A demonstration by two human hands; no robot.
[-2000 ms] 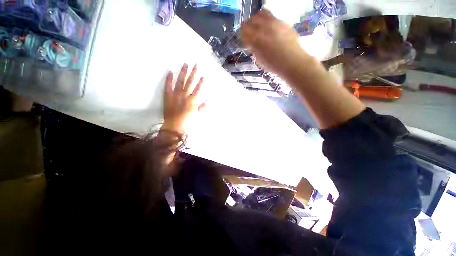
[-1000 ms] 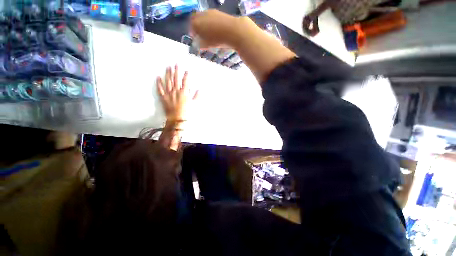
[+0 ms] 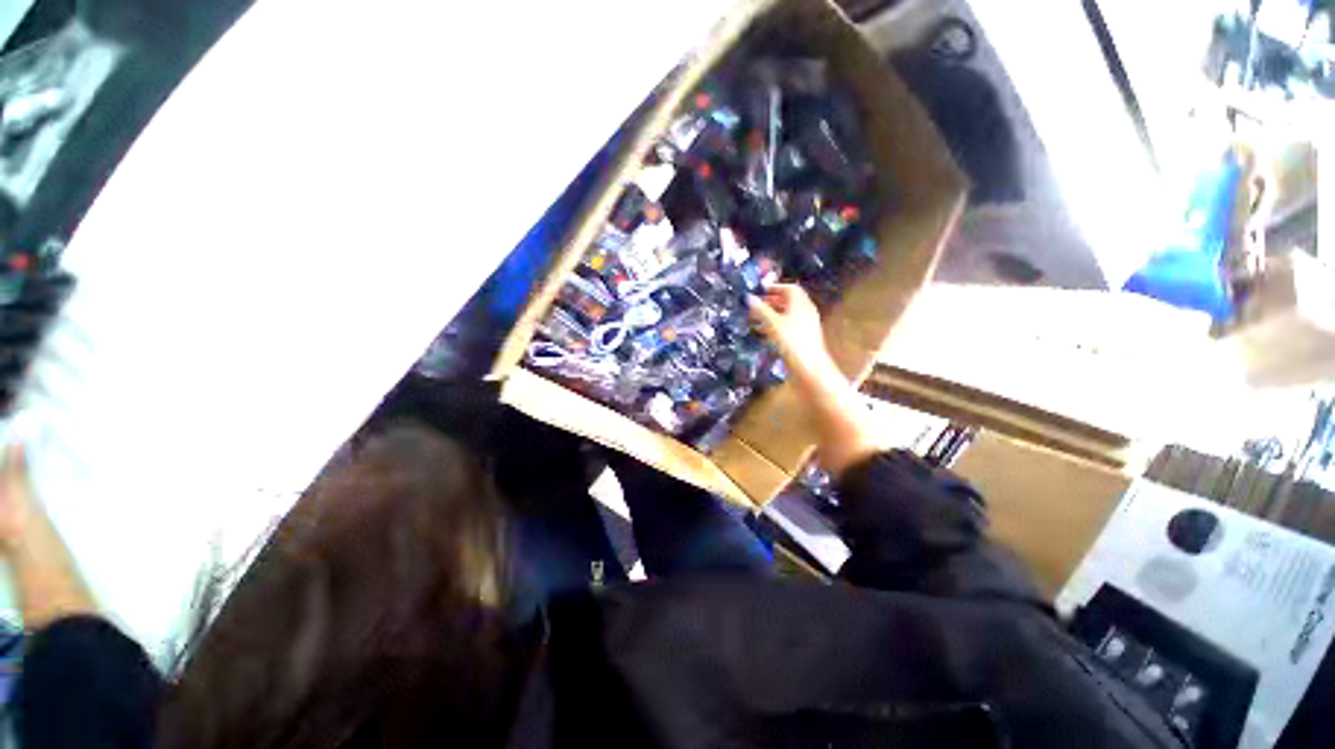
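An open brown supply carton (image 3: 915, 242) stands below the table edge, filled with jumbled clear cable packs (image 3: 644, 293) with dark cards, pale and dark cords and small orange and red dots. My right hand (image 3: 791, 319) is inside it, its fingers bent down at the packs near the middle; whether they grip one is not clear. My left hand (image 3: 15, 505) is blurred and cut off by the left edge, over the white tabletop (image 3: 337, 190). Dark packs (image 3: 30, 315) lie just beyond it.
Clear packaging (image 3: 59, 95) lies on the black strip at upper left. Other brown cardboard (image 3: 1025, 505), a white printed box (image 3: 1237, 585) and a blue item (image 3: 1193, 256) are at the right. Long hair hangs in view at lower left.
The view has swung right and down to the carton. My right hand has moved from the packs beyond the table into the carton. My left hand now shows at the left edge.
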